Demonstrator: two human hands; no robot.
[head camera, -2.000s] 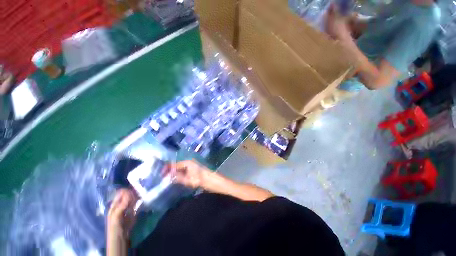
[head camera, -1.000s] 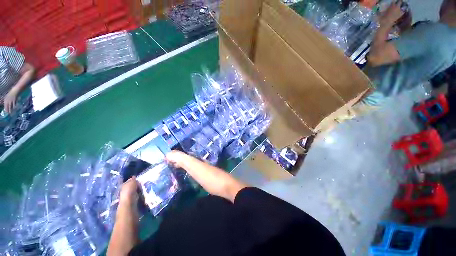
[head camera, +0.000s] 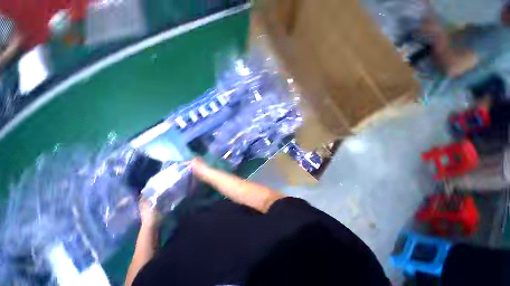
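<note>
The view is blurred. A small pale item (head camera: 166, 183), seemingly a box in clear film, is between my two hands just in front of my body. My left hand (head camera: 147, 209) holds its lower left end. My right hand (head camera: 199, 168) touches its upper right end with the fingertips; the fingers are partly hidden. A black item (head camera: 142, 170) lies just behind the left end. A pale flat strip (head camera: 154, 136) lies on the table beyond. Blue-and-white boxes (head camera: 202, 111) stand in a row to the right of it.
Clear bagged units (head camera: 50, 195) cover the table at left, with more (head camera: 263, 114) at right. A large open brown carton (head camera: 341, 61) stands at the right table end, a small carton (head camera: 291, 167) below it. Red stools (head camera: 452, 159), a blue stool (head camera: 420, 254) and a person's arm (head camera: 447, 56) are at right.
The camera view has shifted and blurred. The held item has turned and now looks narrower and tilted. My hands stay at its two ends.
</note>
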